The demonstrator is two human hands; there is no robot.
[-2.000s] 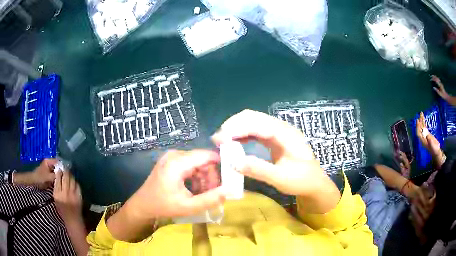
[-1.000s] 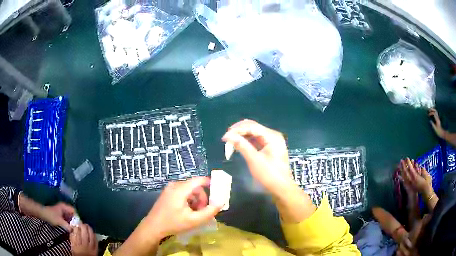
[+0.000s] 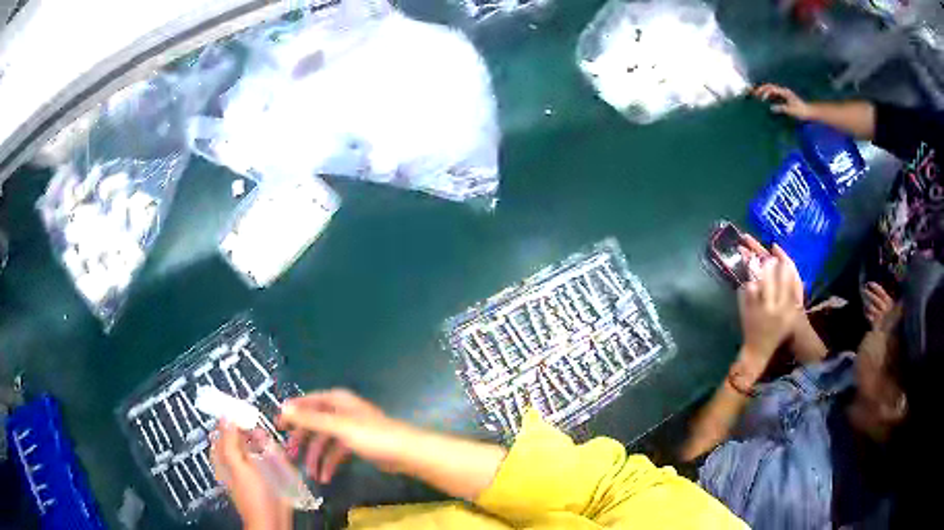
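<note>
My left hand point(image 3: 248, 478), cut off by the bottom edge, holds a white plastic housing point(image 3: 228, 407) upward at an angle. My right hand point(image 3: 342, 427) is just to its right, fingers apart and close to the housing; no piece shows in it. A clear, flimsy plastic piece point(image 3: 277, 474) shows between and below the hands, and I cannot tell what holds it. The hands partly cover a clear blister tray of white hammer-shaped pieces point(image 3: 171, 447). A second filled blister tray point(image 3: 559, 336) lies to the right.
At the back are a bag of housings point(image 3: 104, 223), a small clear tray of white parts point(image 3: 277, 230), a large cloudy bag point(image 3: 362, 98) and another bag point(image 3: 662, 57). Blue trays point(image 3: 52, 466) point(image 3: 813, 233) lie at both sides. A neighbour's hand point(image 3: 771, 300) is beside a smartphone point(image 3: 725, 252).
The view has swung right and tilted. My right hand, which held a small white piece apart from the left, is now close to the housing with fingers spread. My left hand still holds the housing.
</note>
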